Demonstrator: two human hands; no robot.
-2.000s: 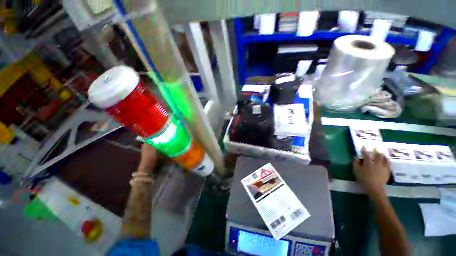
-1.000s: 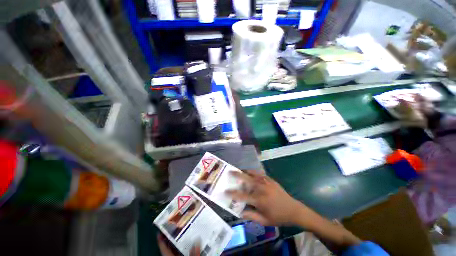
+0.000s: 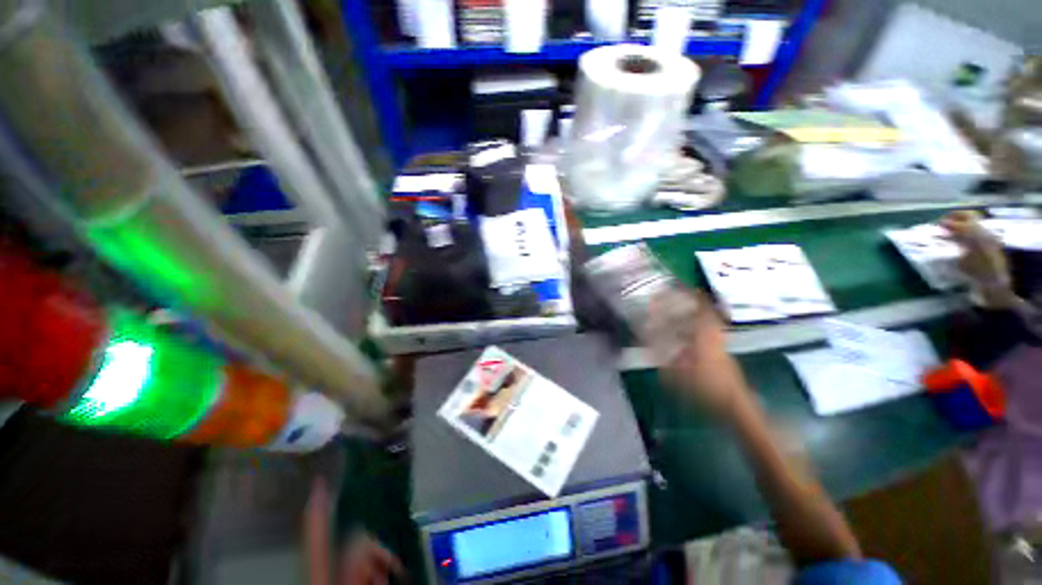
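A printed pack with a red warning triangle lies tilted on the grey plate of the bench scale, whose blue display is lit. My right hand is blurred over the near rail of the green belt and holds another printed pack by its near end. My left hand is blurred and partly cut off at the bottom edge, left of the scale; whether it holds anything cannot be told. More white packs lie on the green belt.
A carton of black items stands behind the scale, a film roll behind the belt. The signal tower is close at left. Paper sheets, an orange and blue object, a brown carton and another person's hand are at right.
My right hand has moved from the scale to the belt with a pack. My left hand has moved left, off the scale. One pack now lies on the plate. The view has swung slightly left.
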